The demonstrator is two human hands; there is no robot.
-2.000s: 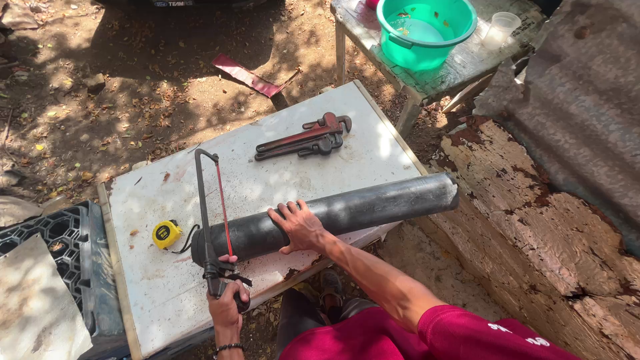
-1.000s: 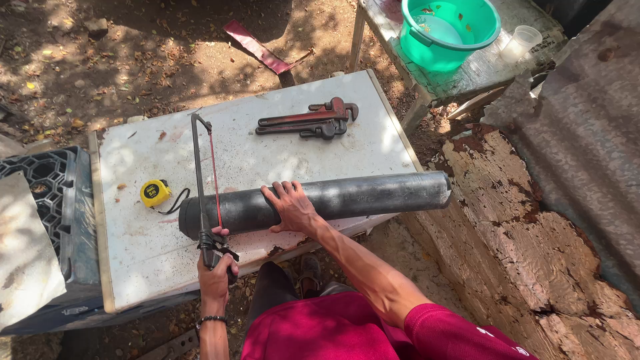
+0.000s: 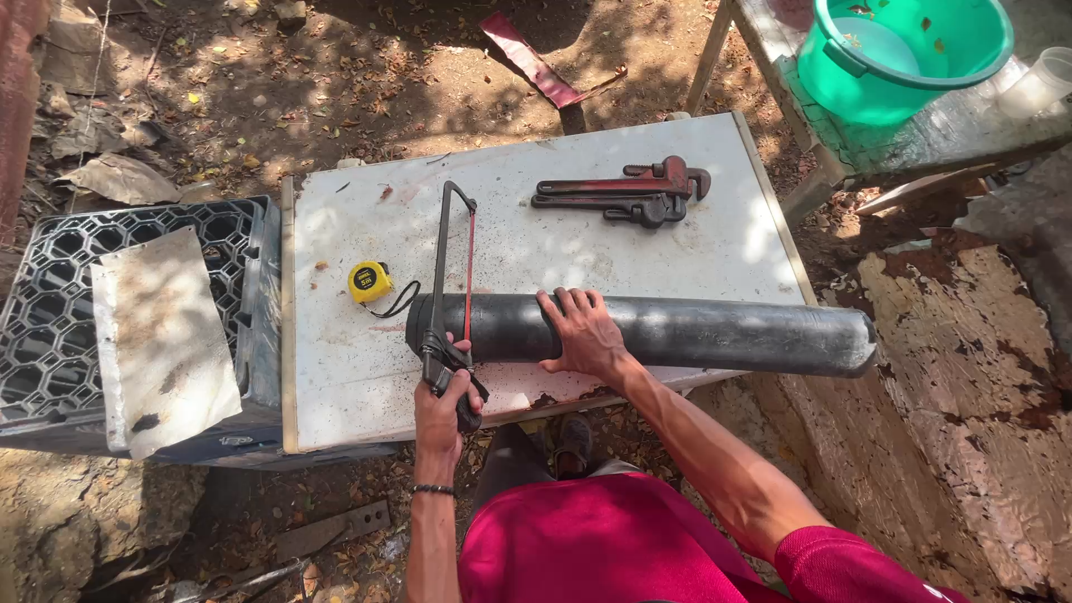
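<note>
My left hand [image 3: 444,402] is closed around the handle of a hacksaw [image 3: 441,251], whose red blade lies across a thick black plastic pipe [image 3: 712,331] near its left end. With fingers spread, my right hand [image 3: 584,331] presses on top of the pipe, to the right of the blade. The pipe lies along the near edge of a white board tabletop [image 3: 360,226], its right end sticking out past the edge. A yellow tape measure [image 3: 369,281] with a black strap lies left of the saw. Two pipe wrenches [image 3: 620,193] rest side by side behind the pipe.
At the left, a black plastic crate [image 3: 50,310] carries a stained white sheet [image 3: 167,335]. A green basin [image 3: 913,67] and a translucent plastic cup [image 3: 1038,84] stand on another table at the upper right. Rusty, flaking sheet metal [image 3: 946,402] lies at the right.
The view has shifted. Both hands keep their places on the saw handle and the pipe; no other plain change shows.
</note>
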